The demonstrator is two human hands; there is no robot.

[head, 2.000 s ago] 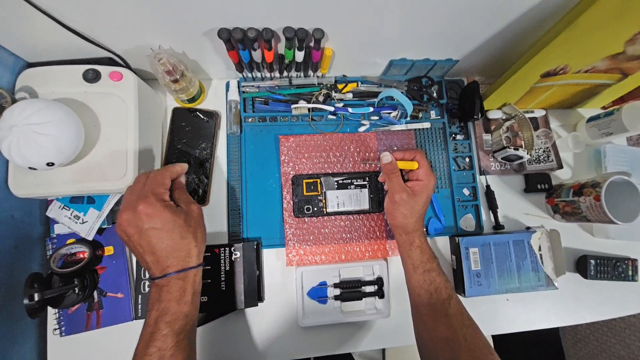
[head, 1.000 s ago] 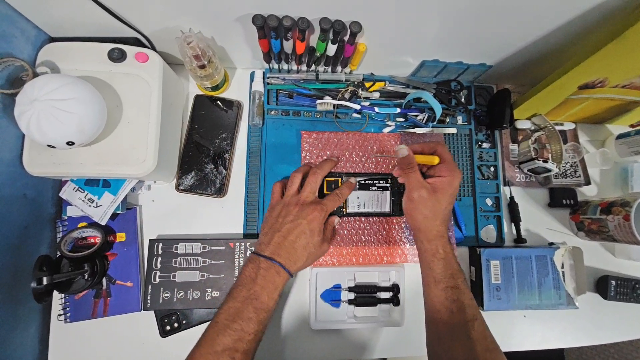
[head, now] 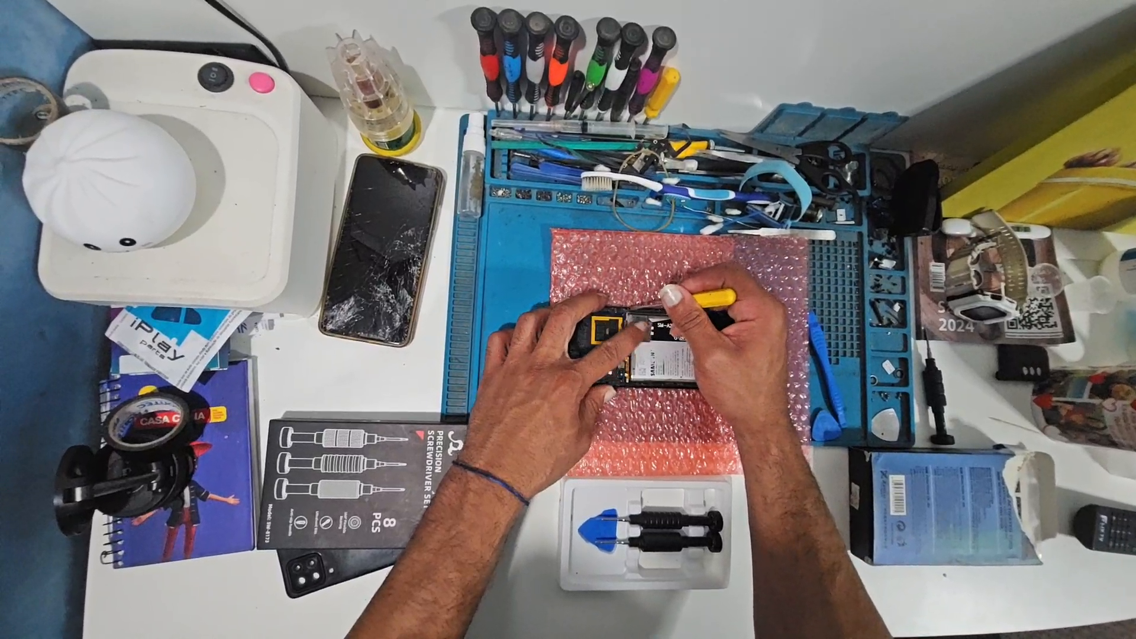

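An opened smartphone [head: 661, 362] lies on red bubble wrap [head: 657, 426], its battery and inner parts showing. My left hand [head: 546, 390] rests over the phone's left end, index fingertip on its inner parts and thumb at the lower edge, steadying it. My right hand [head: 732, 355] is closed on a yellow-handled tool [head: 714, 298] and rests at the phone's right part. The tool's thin tip points left along the upper edge; its exact contact is hidden. Under the wrap is a blue silicone repair mat [head: 515, 266]. A phone with a cracked screen [head: 382, 248] lies left of the mat.
Precision screwdrivers [head: 564, 62] stand behind the mat. Scissors [head: 821, 164], a toothbrush [head: 657, 186] and other tools fill its upper trays. A white tray [head: 648, 568] with two screwdrivers is nearest me. A screwdriver box [head: 355, 524] sits left, a blue box [head: 941, 506] right.
My left hand has moved from the cracked phone at the left onto the opened phone. The right hand still holds the yellow-handled tool, now with its tip over the phone.
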